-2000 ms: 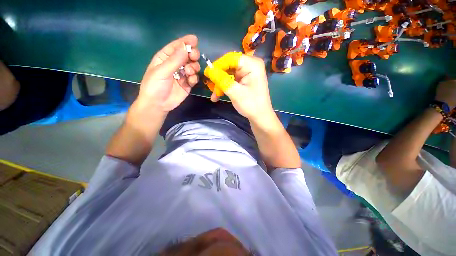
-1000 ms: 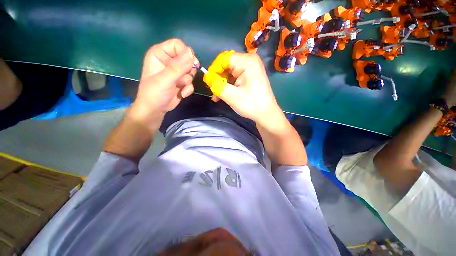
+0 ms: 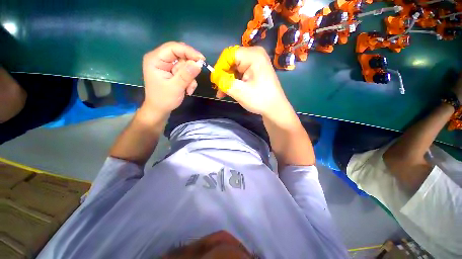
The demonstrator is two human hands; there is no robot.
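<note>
My left hand (image 3: 169,76) is bare and pinches a small white part (image 3: 201,62) between thumb and forefinger. Another tiny white bit shows in the curl of its fingers. My right hand (image 3: 248,76), with yellow covers on thumb and fingers, is closed around a unit that is almost wholly hidden. A thin grey-white tail (image 3: 209,67) sticks out of the right fingertips towards the left ones and meets the white part there. Whether the two are joined I cannot tell.
Orange-and-black units (image 3: 329,25) with pale tails lie on the dark-green table (image 3: 101,40) at the far right. One unit (image 3: 375,68) lies nearer. A person's arm (image 3: 425,131) is at right, another person's limb at the left edge. Cardboard (image 3: 40,207) is at lower left.
My left hand has closed from a half-open palm to a pinch at the tail, and the hands came together. The tail end and white part now meet.
</note>
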